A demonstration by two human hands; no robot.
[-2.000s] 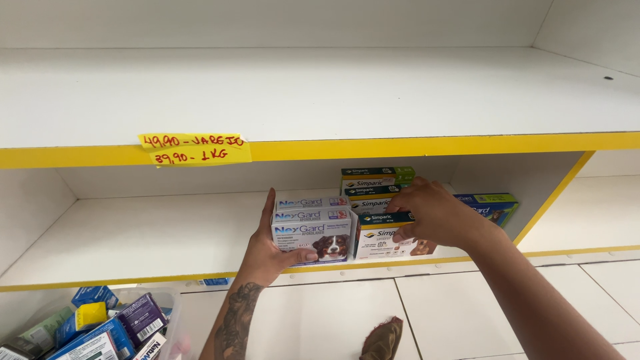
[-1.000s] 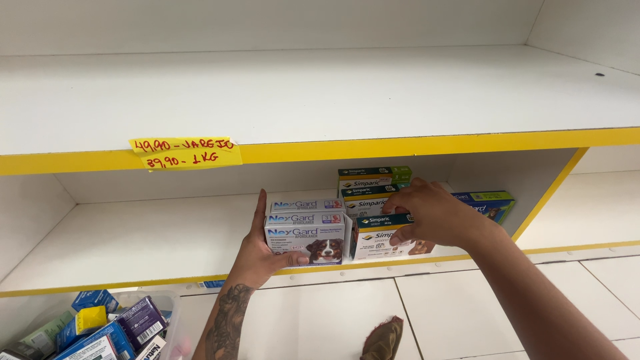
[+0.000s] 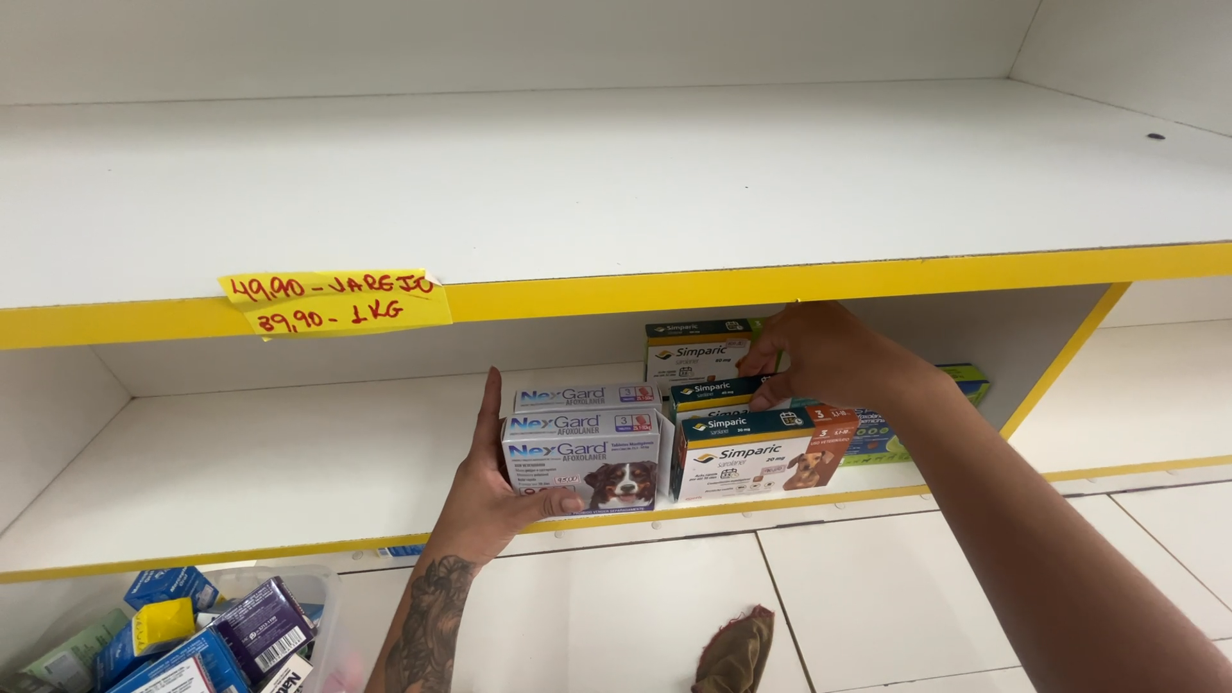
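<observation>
On the lower shelf, my left hand (image 3: pixel 505 491) rests around the left side and front of several NexGard boxes (image 3: pixel 577 462), one behind another, its thumb on the front box. To their right stands an orange and white Simparica box (image 3: pixel 741 462) with a dog picture. Over the boxes behind it reaches my right hand (image 3: pixel 818 356), its fingertips at a green-topped Simparica box (image 3: pixel 717 393). Another Simparica box (image 3: pixel 695 361) stands farther back, near the fingers. Whether the right hand grips a box cannot be made out.
Blue and green boxes (image 3: pixel 876 438) stand right of the Simparica stack, partly behind my right forearm. Above runs the upper shelf's yellow edge (image 3: pixel 674 294) with a handwritten price note (image 3: pixel 337 300). At lower left, a clear plastic bin (image 3: pixel 322 597) holds mixed boxes. A brown cloth (image 3: pixel 736 654) lies on the tiled floor.
My right hand has moved back from the front Simparica box to those behind it. My left hand stays at the NexGard boxes.
</observation>
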